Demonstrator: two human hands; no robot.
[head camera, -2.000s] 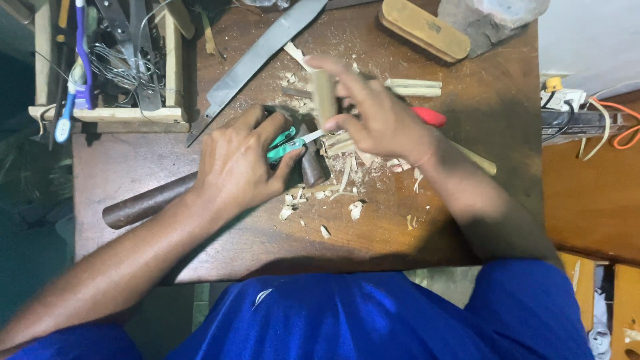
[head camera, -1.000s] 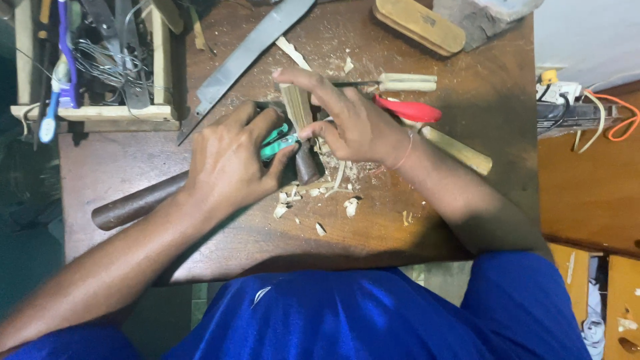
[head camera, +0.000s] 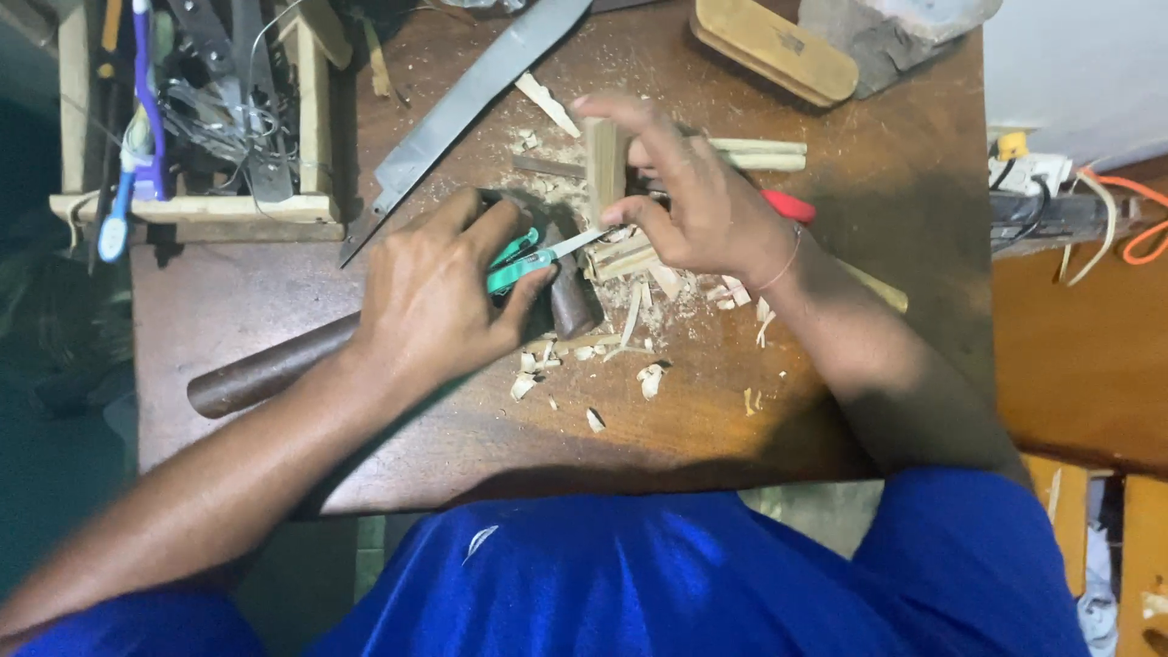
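My left hand (head camera: 447, 283) is closed on a green-handled knife (head camera: 522, 266), whose short blade points right toward a small wood block. Between the thumb and fingers of my right hand (head camera: 698, 201) the wood block (head camera: 605, 169) stands roughly upright. Below the blade lies a dark metal piece (head camera: 570, 301). A dark brown rod (head camera: 274, 365) extends left from beneath my left hand and forearm. Pale wood shavings (head camera: 650, 379) and split wood pieces (head camera: 625, 257) lie around and below my right hand. A red handle (head camera: 789, 206) shows partly behind my right wrist.
A wide machete-like blade (head camera: 474, 100) lies diagonally behind my hands. A wooden tool box (head camera: 210, 210) with wire and a toothbrush (head camera: 117, 214) stands at left. At the back right are a wooden brush (head camera: 776, 50) and a grey stone (head camera: 890, 46). Cables (head camera: 1109, 210) hang beyond the table's right side.
The knife in my left hand shows its blade plainly now, while one second ago it was mostly hidden. My right hand has shifted slightly with the wood block.
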